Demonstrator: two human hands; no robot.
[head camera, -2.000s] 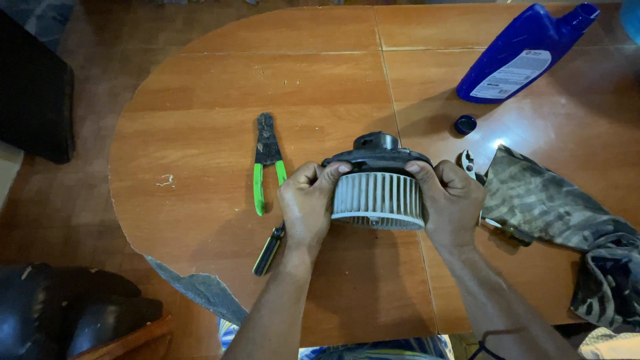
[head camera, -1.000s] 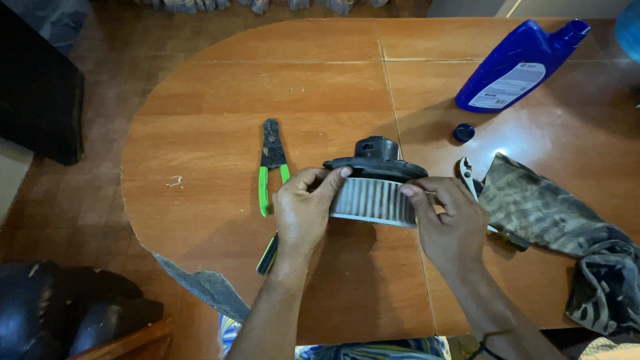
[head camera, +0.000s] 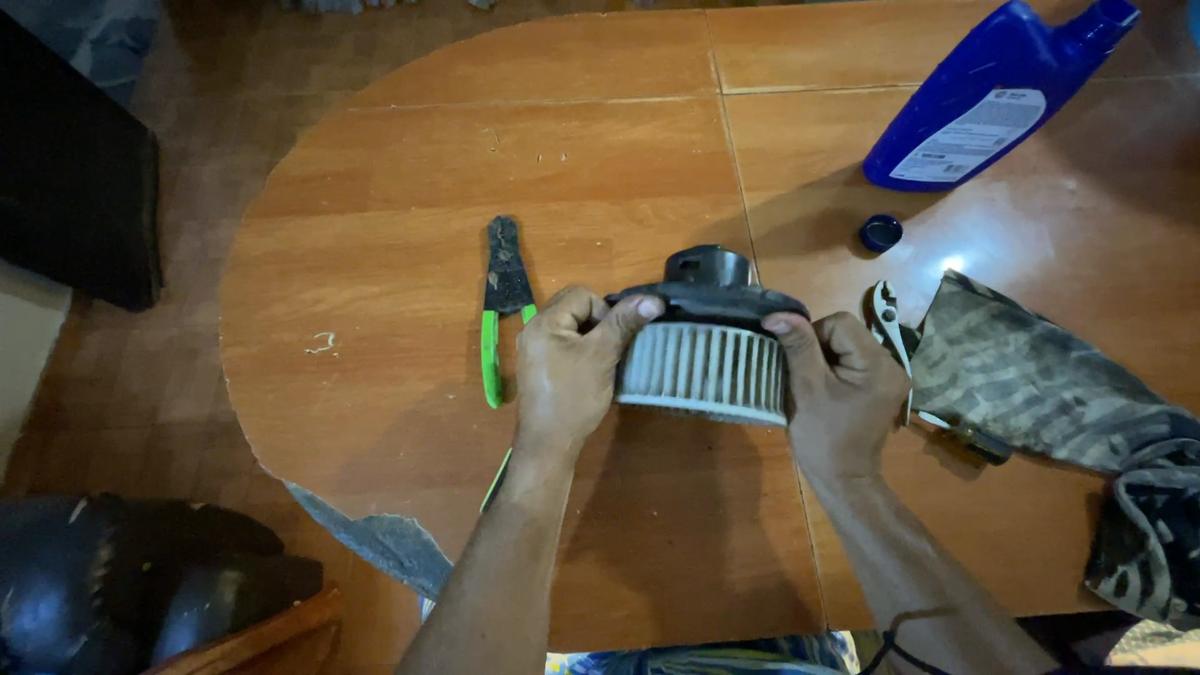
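Observation:
A blower motor (head camera: 708, 302) with a black flange and a pale finned fan wheel (head camera: 703, 370) is held over the wooden table, its motor housing pointing away from me. My left hand (head camera: 572, 366) grips the flange's left edge, thumb on top. At the right edge, my right hand (head camera: 844, 389) grips the same flange with its thumb against the rim. Left of the left hand lie wire strippers (head camera: 506, 300) with green handles. A green-and-black tool (head camera: 495, 480) is mostly hidden behind my left forearm.
A blue plastic bottle (head camera: 984, 103) stands at the upper right, near a dark cap (head camera: 880, 232). Pliers (head camera: 889, 323) lie right of my right hand, beside a camouflage cloth (head camera: 1041, 375) and a small dark object (head camera: 982, 444). The tabletop's covering is torn at the lower left edge (head camera: 375, 544).
My right hand's fingers, loosely bent beside the fan wheel one second ago, are now closed around the flange's right edge. The left hand keeps its hold.

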